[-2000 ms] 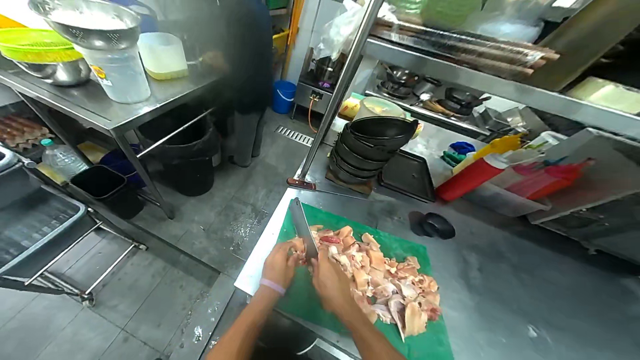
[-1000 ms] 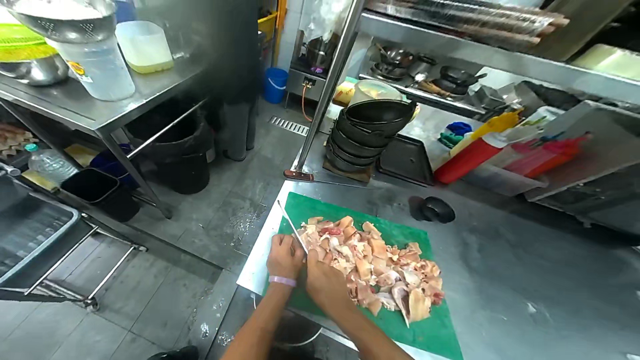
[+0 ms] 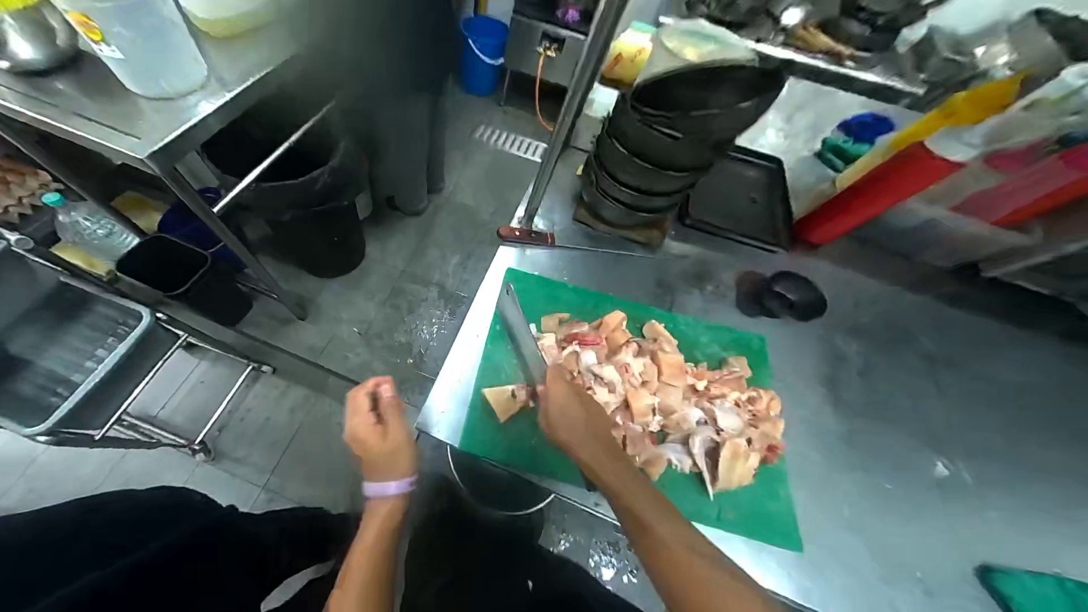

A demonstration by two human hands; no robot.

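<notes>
My right hand [image 3: 568,412] grips the handle of a broad-bladed knife [image 3: 520,333], whose blade points up and away over the left part of a green cutting board [image 3: 731,340]. Pieces of raw chicken [image 3: 663,382] lie in a heap on the board, right of the blade. One separate piece [image 3: 506,401] rests left of the knife, close to my right hand. My left hand [image 3: 378,425], with a light band at the wrist, is raised off the board, left of the table corner. Its fingers are curled; whether anything is inside them cannot be told.
Beyond the board, a brown-handled knife [image 3: 527,236] lies at the table edge by a metal post. Stacked black pans [image 3: 663,153], a black tray [image 3: 739,200] and a small black bowl [image 3: 795,296] stand on the steel table. A bucket [image 3: 501,484] is below its edge; a person stands beyond the bin [image 3: 314,221].
My left hand has left the board and moved left, away from the knife hand. A piece of meat now lies apart, left of the blade.
</notes>
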